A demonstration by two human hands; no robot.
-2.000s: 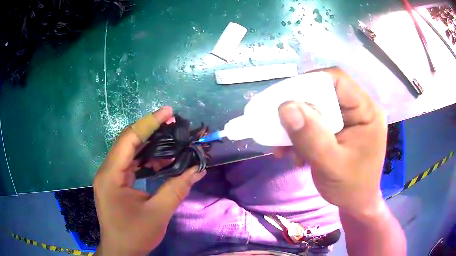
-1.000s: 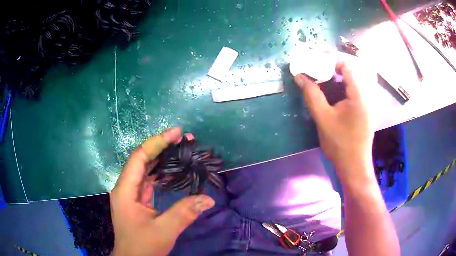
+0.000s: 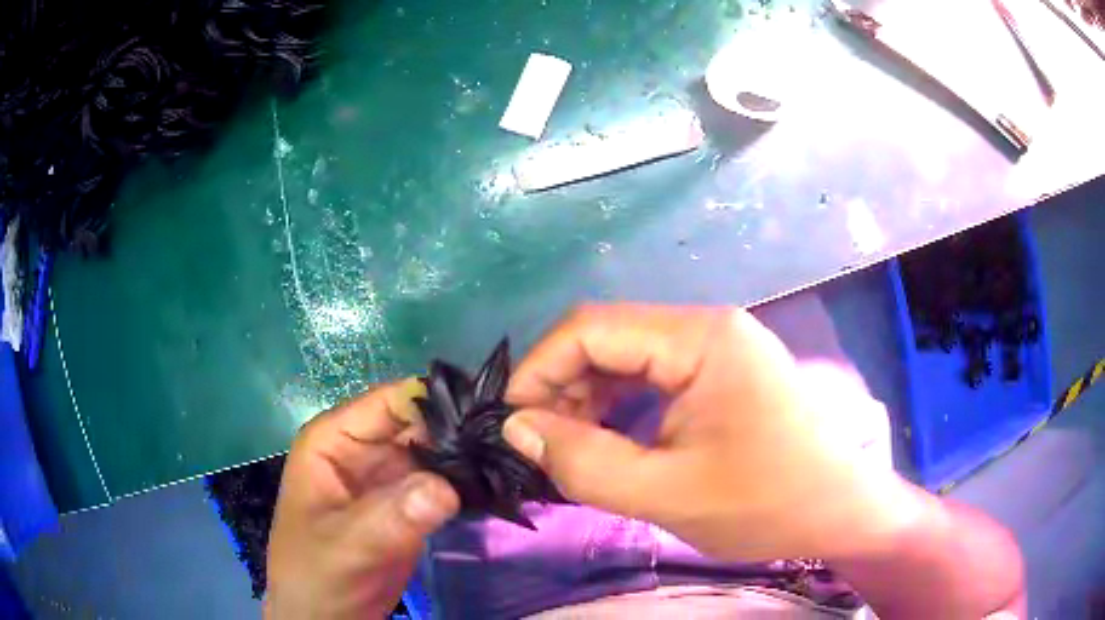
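A black, glossy, spiky hair piece (image 3: 467, 424) is held over the lap at the table's front edge. My left hand (image 3: 364, 497) grips it from the left, thumb in front and fingers behind. My right hand (image 3: 679, 424) pinches its right side between thumb and index finger. Part of the piece is hidden by the fingers. The glue bottle (image 3: 742, 82) rests on the table as a white oval, away from both hands.
A white strip (image 3: 612, 150) and a small white block (image 3: 536, 96) lie on the green table (image 3: 182, 327). A heap of black hair pieces (image 3: 133, 109) is at far left. A craft knife (image 3: 939, 85) lies at right. A blue bin (image 3: 969, 400) stands below the edge.
My right hand has let go of the glue bottle, now on the table, and has come back to take hold of the hair piece. My left hand has kept the piece throughout.
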